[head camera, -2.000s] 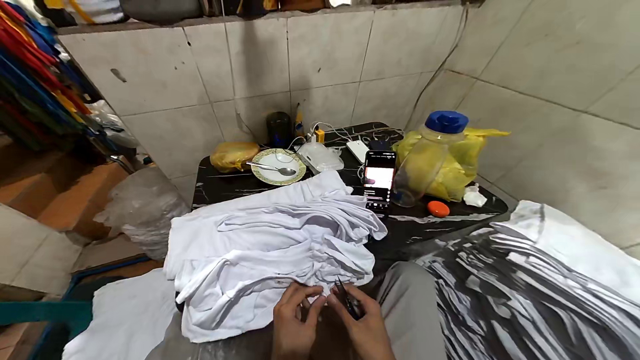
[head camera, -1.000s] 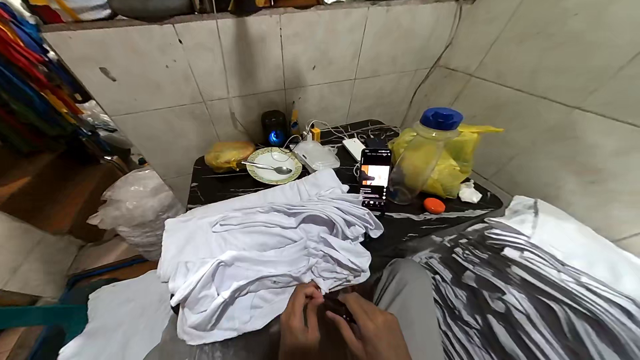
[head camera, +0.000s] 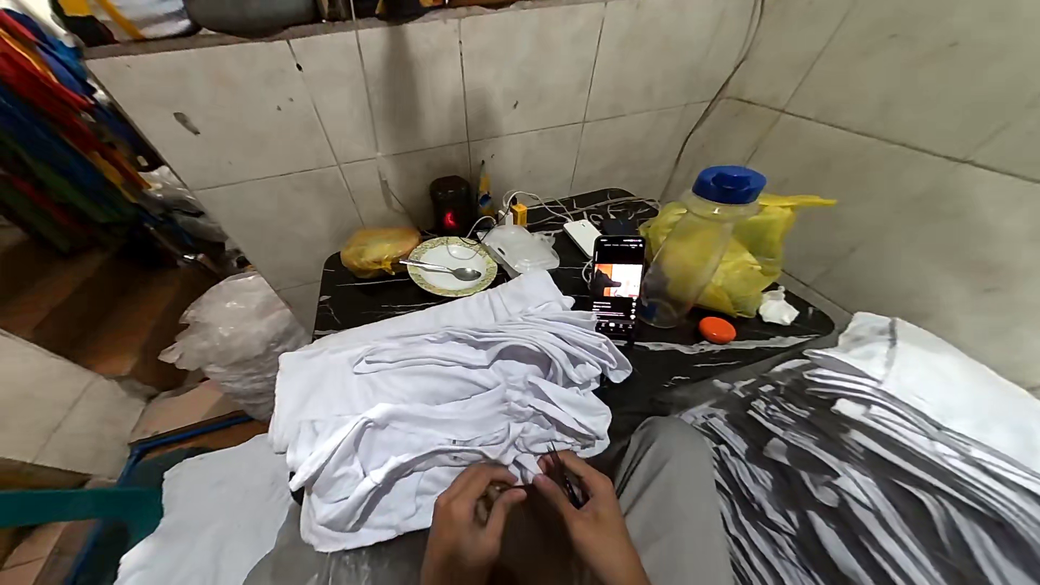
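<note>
White cloth garments (head camera: 479, 398) lie in a rumpled pile over the front of a black marbled table and toward my lap. At the pile's near edge, my left hand (head camera: 475, 512) pinches a bit of the white fabric between thumb and fingertips. Close beside it, my right hand (head camera: 585, 508) holds a small dark metal tool (head camera: 571, 487), seemingly thread snips, with its thin tip pointing up at the fabric. The palm and curled fingers cover most of the tool.
The table (head camera: 382, 301) carries a plate (head camera: 452, 280) with a spoon, an upright phone (head camera: 616, 284), a clear plastic jar (head camera: 691, 252) with blue lid, a yellow bag (head camera: 743, 268) and an orange lid (head camera: 717, 329). Striped fabric (head camera: 829, 455) lies right, wrapped plastic bundles (head camera: 244, 333) left.
My right hand has turned since one second ago, so the dark tool's thin tip shows again beside the fabric. Both hands stay at the pile's near edge.
</note>
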